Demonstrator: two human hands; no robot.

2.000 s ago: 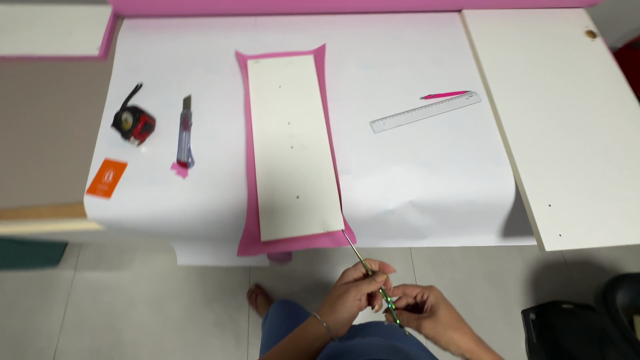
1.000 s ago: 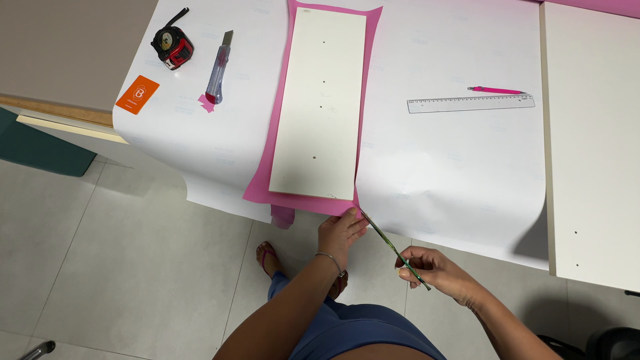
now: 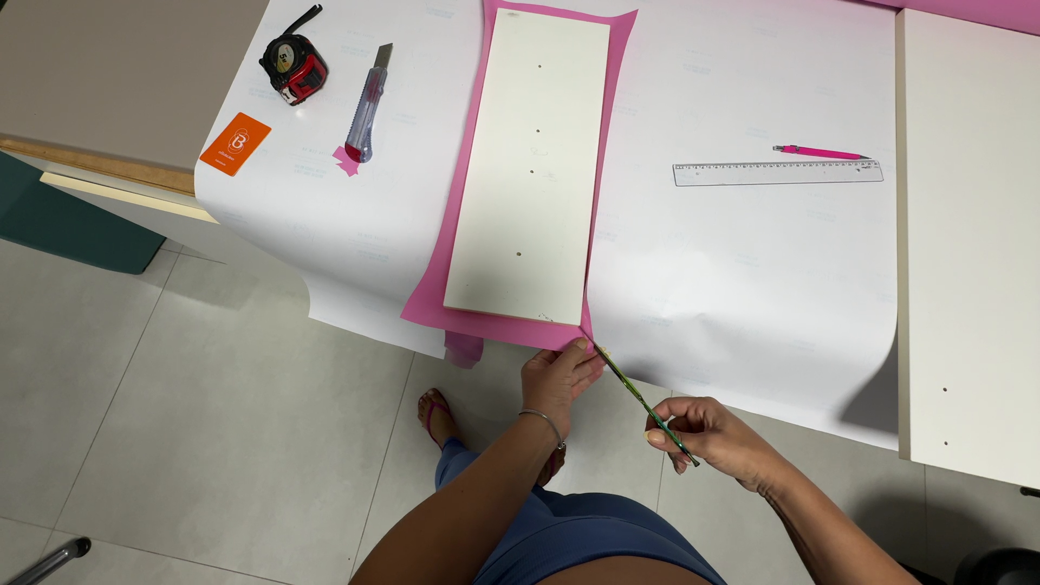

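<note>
A white rectangular board [image 3: 528, 203] with several small holes lies on a larger pink sheet [image 3: 439, 305], whose margin shows around it. My left hand [image 3: 561, 375] pinches the sheet's near right corner between thumb and fingers. In my right hand [image 3: 699, 431] is a pair of slim metallic green scissors [image 3: 638, 392], seen edge-on, with the tip at the board's near right corner. Whether the blades are apart cannot be told. A small pink strip [image 3: 465, 348] hangs below the sheet's near edge.
White paper [image 3: 731, 268] covers the table and hangs over its edge. On it lie a tape measure [image 3: 294, 69], a utility knife [image 3: 367, 114] with exposed blade, a pink scrap [image 3: 344, 160], an orange card [image 3: 236, 144], a clear ruler [image 3: 778, 173] and a pink mechanical pencil [image 3: 821, 152]. A white panel [image 3: 967, 244] stands right.
My left hand has moved from the scissors to the pink sheet's corner. The scissors, earlier between both hands, are now in my right hand alone. The view has shifted.
</note>
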